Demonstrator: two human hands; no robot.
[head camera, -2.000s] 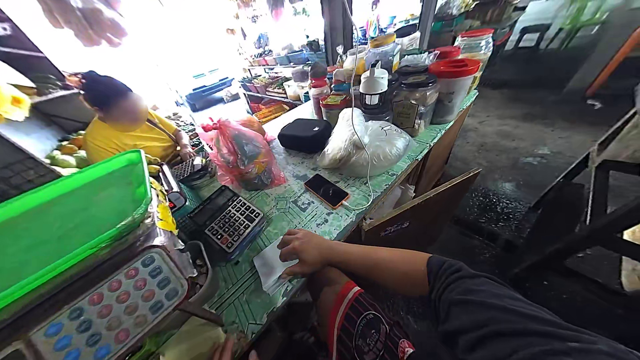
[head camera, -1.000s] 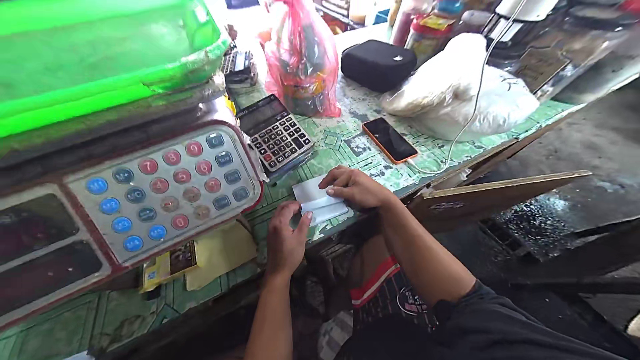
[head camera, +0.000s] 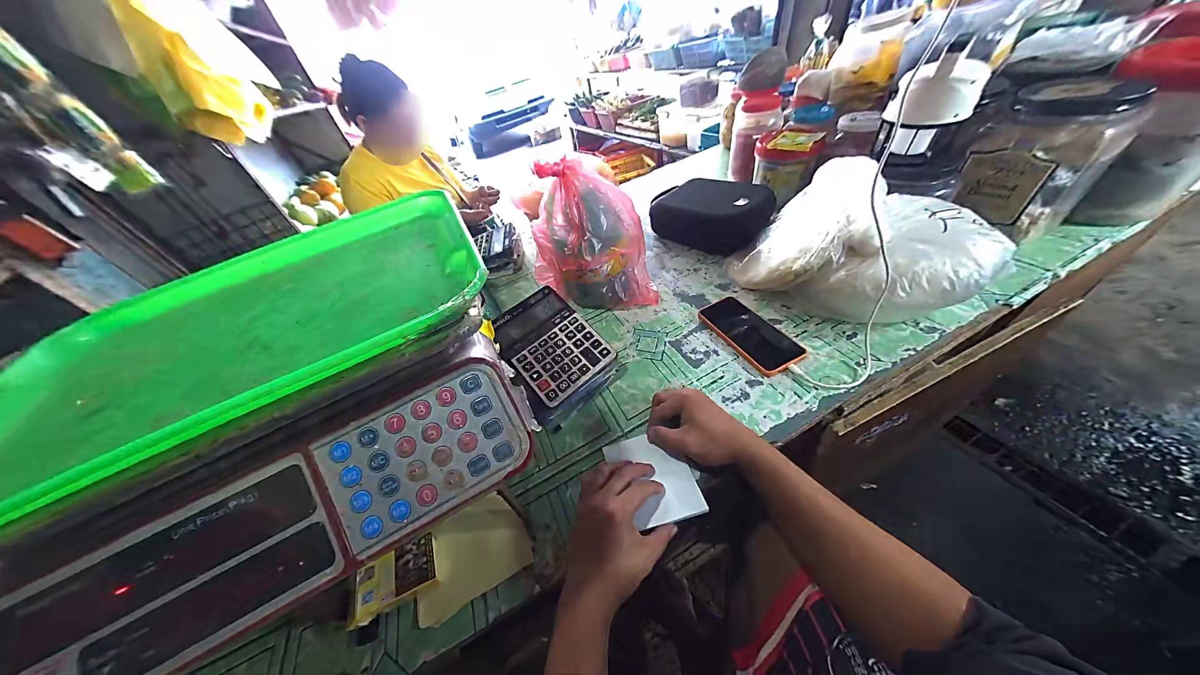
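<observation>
A white sheet of paper lies at the near edge of the green patterned table. Over its left part rests my left hand, fingers bent and the thumb near its lower edge. My right hand is curled at the paper's upper right corner; whether it pinches the paper is hidden. Just beyond the hands are a desk calculator and an orange-edged smartphone with a white cable plugged in. At the left stands a digital weighing scale with a green plastic tray on top.
A pink plastic bag, a black zip case and a white plastic bag stand behind the phone, near several jars. Brown paper lies below the scale. A person in yellow sits beyond the tray.
My left hand, low and mostly out of view two seconds ago, is now on the paper. The paper, folded-looking one second ago, now lies flatter. The view has shifted.
</observation>
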